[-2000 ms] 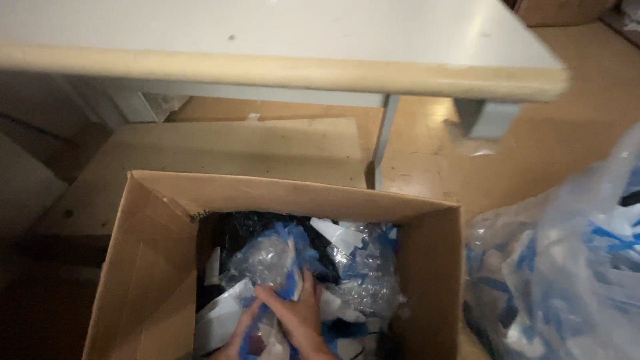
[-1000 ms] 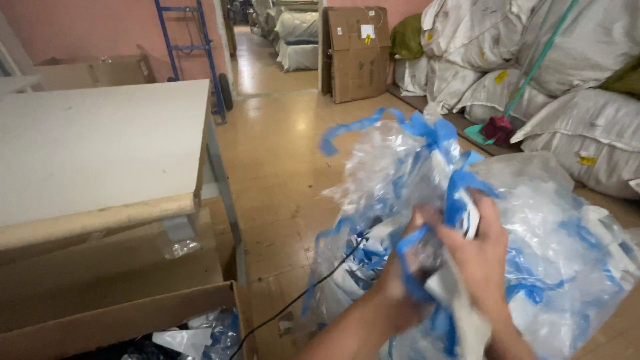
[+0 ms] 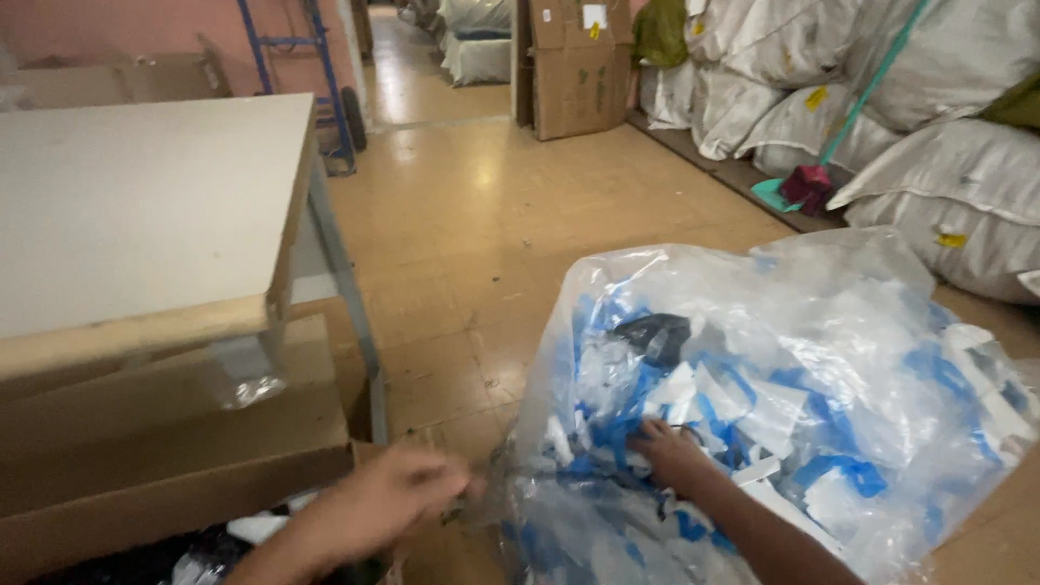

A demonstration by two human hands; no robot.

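Observation:
A large clear plastic bag (image 3: 812, 309) filled with blue and white plastic scraps stands on the floor at the lower right. My right hand (image 3: 670, 455) reaches into it and touches the scraps (image 3: 691, 390); whether its fingers grip any is not plain. A piece of black plastic (image 3: 654, 337) lies among them. Left of the bag, my left hand (image 3: 431, 483) is blurred in the air beside an open cardboard box (image 3: 179, 487), and its finger state is unclear. Black, clear and white plastic (image 3: 260, 526) shows inside that box at the lower left.
A white-topped table (image 3: 146, 211) stands at the left, its metal leg (image 3: 345, 284) beside the box. Further back are a blue hand truck (image 3: 329, 81), a folded cardboard box (image 3: 577, 89), stacked white sacks (image 3: 959, 187) and a green-handled broom (image 3: 861, 97).
The view has swung from the cardboard box to the clear bag. One second ago both hands held blue-edged plastic above the bag; now they are apart, the right one down in the scraps.

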